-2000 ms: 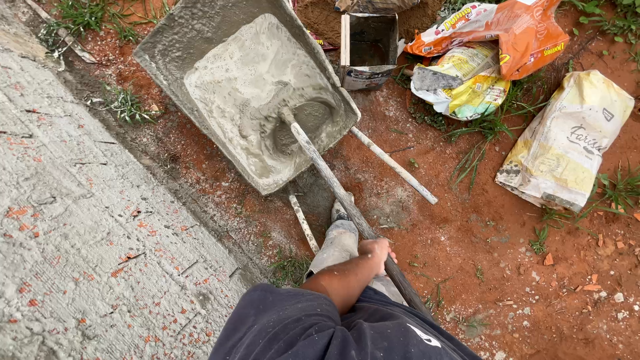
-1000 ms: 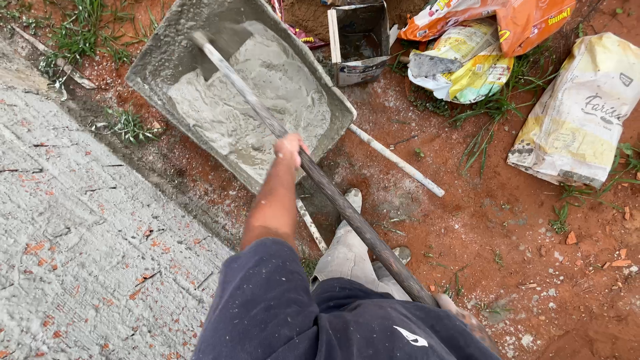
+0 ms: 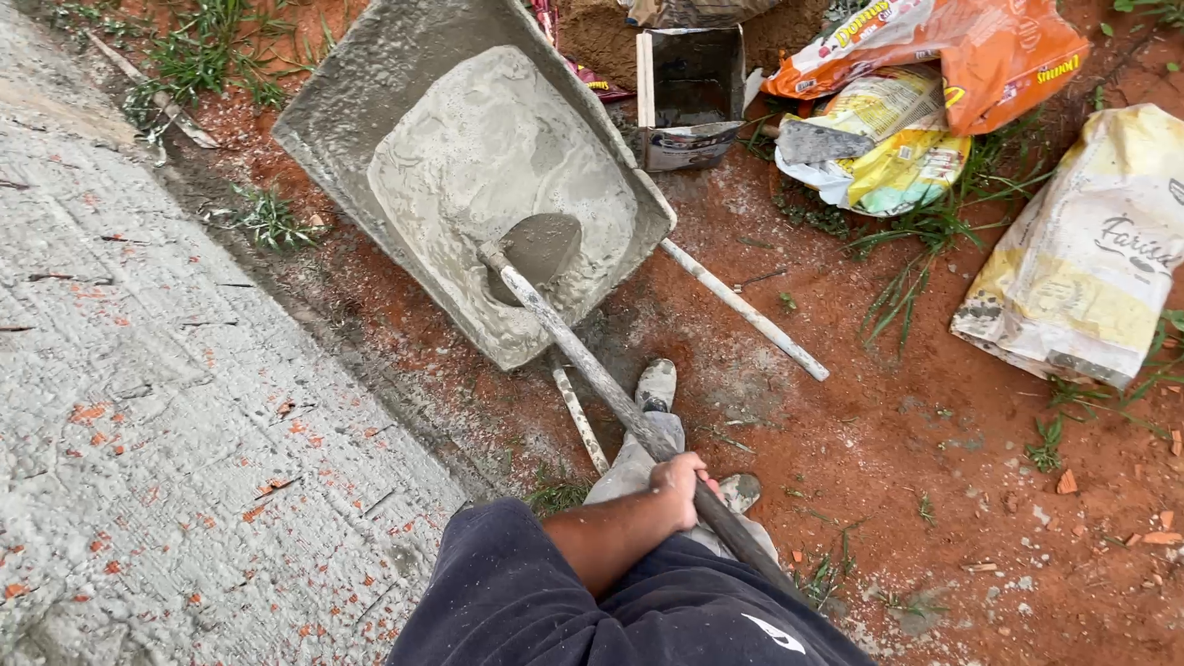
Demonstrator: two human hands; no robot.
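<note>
My left hand (image 3: 683, 488) is closed around the long handle of a mortar-coated hoe (image 3: 585, 356), about midway along the part that shows. The handle slants from beside my body up into a wheelbarrow (image 3: 338, 125). Its rounded blade lies at the surface of the wet grey mortar (image 3: 499, 139), close to the near end of the tray. Mortar coats the tray's inner walls. Two pale wheelbarrow handles (image 3: 747, 311) stick out toward me, one on each side of the hoe. My right hand is out of view, and the lower end of the hoe handle is hidden by my shirt.
A rough concrete slab (image 3: 185, 416) runs along the left. Beyond the wheelbarrow stands an open square container (image 3: 694, 139) beside sand (image 3: 592, 37). Crumpled plastic bags (image 3: 999, 65), a trowel-like grey piece (image 3: 821, 143) and a paper sack (image 3: 1073, 250) lie right on red soil. My shoes are below the wheelbarrow.
Since one second ago, the hoe's head has come from the tray's far side to its near end, and my left hand has drawn back toward my body. My right hand has left the view.
</note>
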